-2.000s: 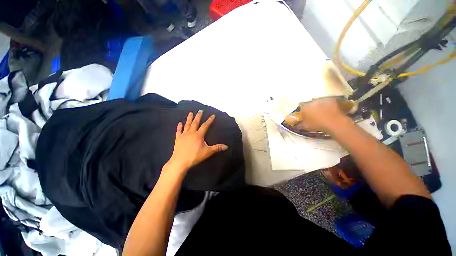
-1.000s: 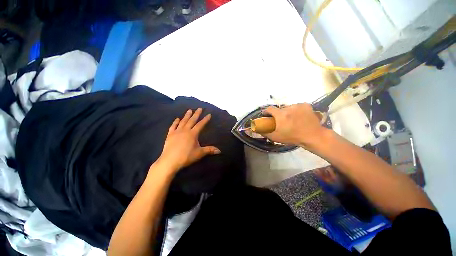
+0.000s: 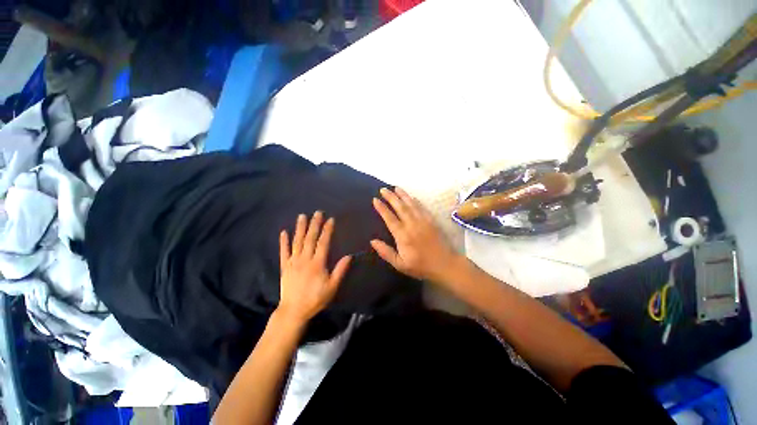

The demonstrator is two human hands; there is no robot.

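Observation:
A large black cloth panel (image 3: 199,241) of the garment lies spread over the table end, with folds on its left part. My left hand (image 3: 307,270) lies flat on the black cloth with fingers apart. My right hand (image 3: 412,236) rests on the cloth's right edge, fingers spread, holding no tool. The steam iron (image 3: 527,199), with a tan-orange handle, stands on the pale rest pad (image 3: 564,274) to the right of my right hand, its tip pointing left. Some white cloth (image 3: 311,373) shows beneath the black near my body.
A crumpled white-grey garment pile (image 3: 50,216) lies at the left. A blue block (image 3: 241,100) is at the white table's (image 3: 398,91) far left edge. Hose and cable (image 3: 647,104) run from the iron to the upper right. A tape roll (image 3: 686,231) and yellow-looped snips (image 3: 658,304) lie on the dark shelf.
My right hand has let go of the iron, now on the pad, and has moved left onto the black cloth. My left hand stays flat on the cloth.

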